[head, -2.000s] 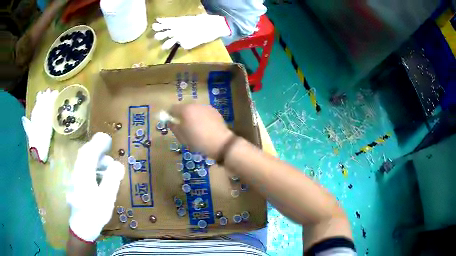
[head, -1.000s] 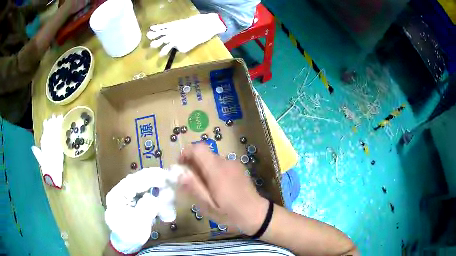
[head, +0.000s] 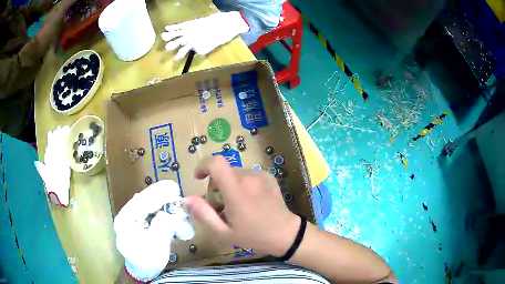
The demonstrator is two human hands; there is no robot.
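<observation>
My left hand [head: 148, 230], in a white knit glove, is over the box's near left corner. Its curled fingertips hold a small round cap [head: 174, 207]. My bare right hand [head: 252, 208] is just right of it, thumb and forefinger spread apart, the thumb tip close to that cap. I see nothing in its visible fingers; its other fingers are partly hidden. The shallow brown cardboard box [head: 124, 126] lies below both hands. Loose caps lie scattered in it, dark shiny domes [head: 269, 150] and pale discs [head: 243, 95]. My right hand hides part of the floor.
Left of the box are a small cream bowl of caps [head: 99, 166] and a spare white glove [head: 55, 163]. Beyond are a larger bowl of black parts [head: 57, 105], a white tub [head: 127, 30], another glove [head: 207, 34], a dark stick [head: 189, 62], and another person's arm [head: 33, 50].
My right hand has come back from mid-box beside my left, and its thumb and forefinger have parted. My left hand has moved right over the box and now holds a cap.
</observation>
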